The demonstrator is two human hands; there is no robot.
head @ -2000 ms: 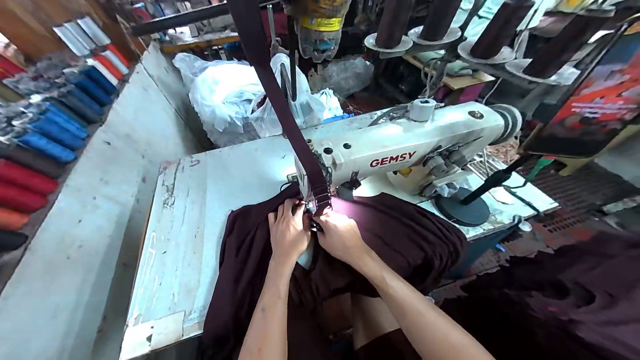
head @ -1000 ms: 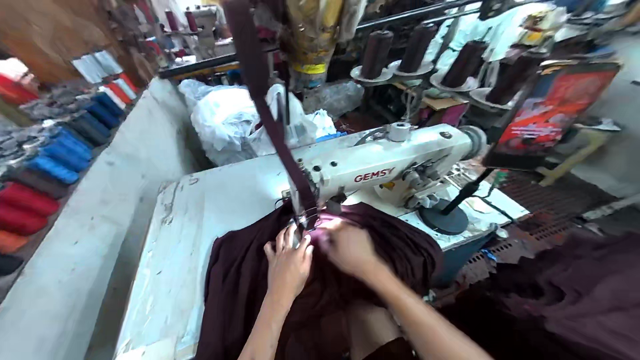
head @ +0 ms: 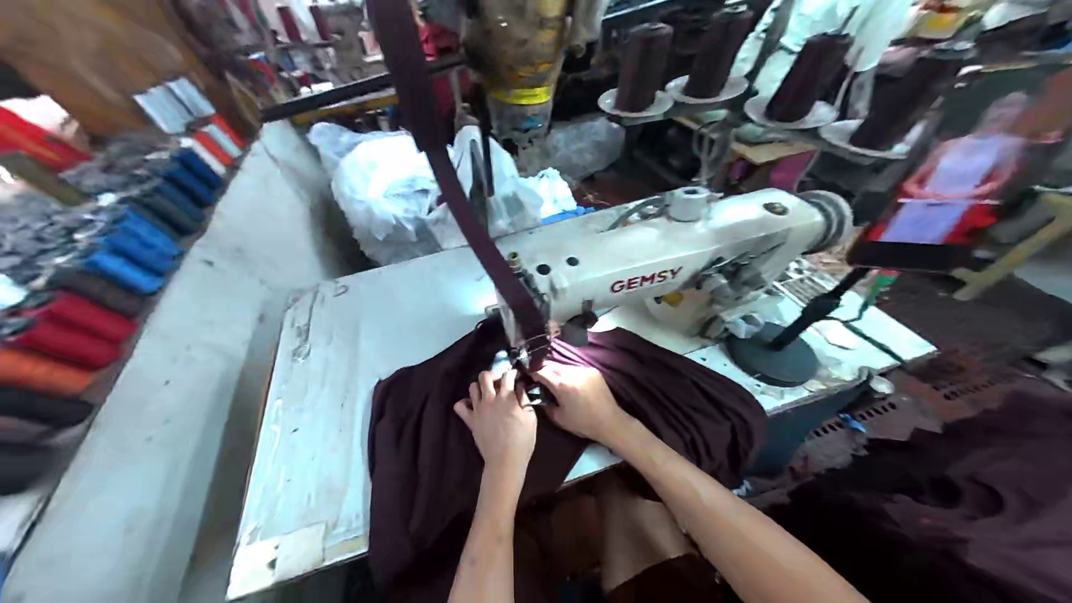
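A white Gemsy sewing machine (head: 670, 251) stands on a worn pale table. Dark maroon fabric (head: 435, 427) spreads under its needle area and hangs over the front edge. A maroon fabric strip (head: 469, 209) runs down from above into the machine's sewing head. Just left of the presser foot, my left hand (head: 502, 414) lies on the fabric with bent fingers near the folder. My right hand (head: 578, 398) pinches the fabric close to the needle, its fingertips partly hidden. The two hands are close together, and a lamp lights the cloth beside them.
Left of the table (head: 310, 502) is a pale partition (head: 201, 335), with coloured thread spools (head: 75, 327) beyond it. White plastic bags (head: 394, 184) sit behind the machine. A phone (head: 955, 184) stands on a round-based holder (head: 770, 356) at right. Thread cones (head: 641, 67) stand at the back.
My right hand, blurred near the needle one second ago, now rests on the fabric with its fingers closed on it. The phone's screen picture has changed.
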